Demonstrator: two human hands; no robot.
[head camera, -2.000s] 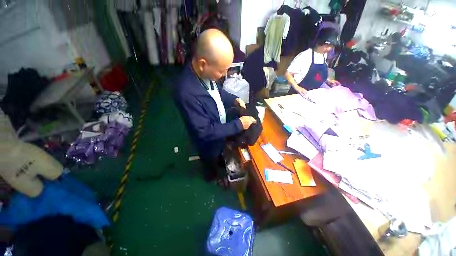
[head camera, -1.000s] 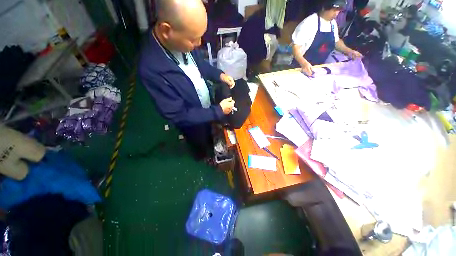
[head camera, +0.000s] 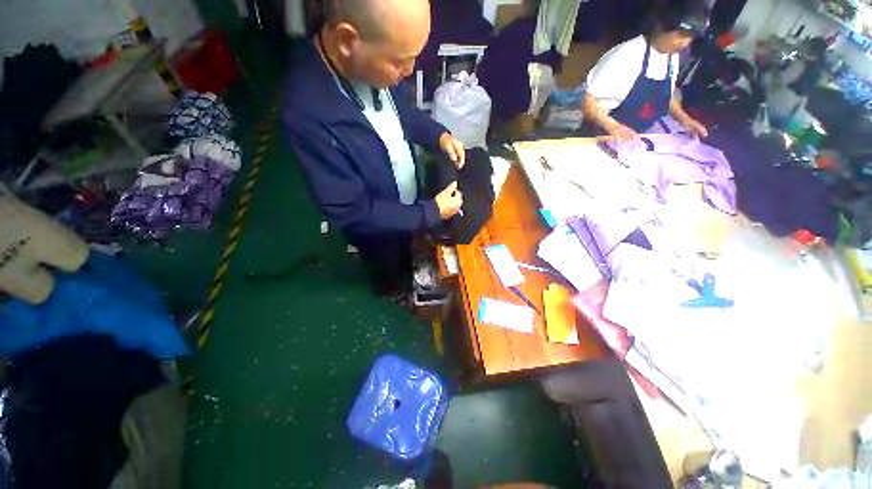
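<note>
Neither of my hands can be made out; a small blurred shape at the bottom edge is too cut off to tell. Nearest in front is a blue plastic stool on the green floor. Beyond it stands an orange-brown desk. On the desk lie white cards with blue edges and an orange-brown envelope. A standing person in a navy jacket holds a black garment piece in both hands at the desk's far left corner.
A large cutting table at right bears purple fabric, white sheets and a blue clip-like object. A person in an apron stands behind it. Purple bundles, blue cloth and a yellow-black floor line are at left.
The view has moved closer to the desk and stool. The person in the apron has drawn back upright from the purple fabric. The navy-jacketed person still holds the black piece.
</note>
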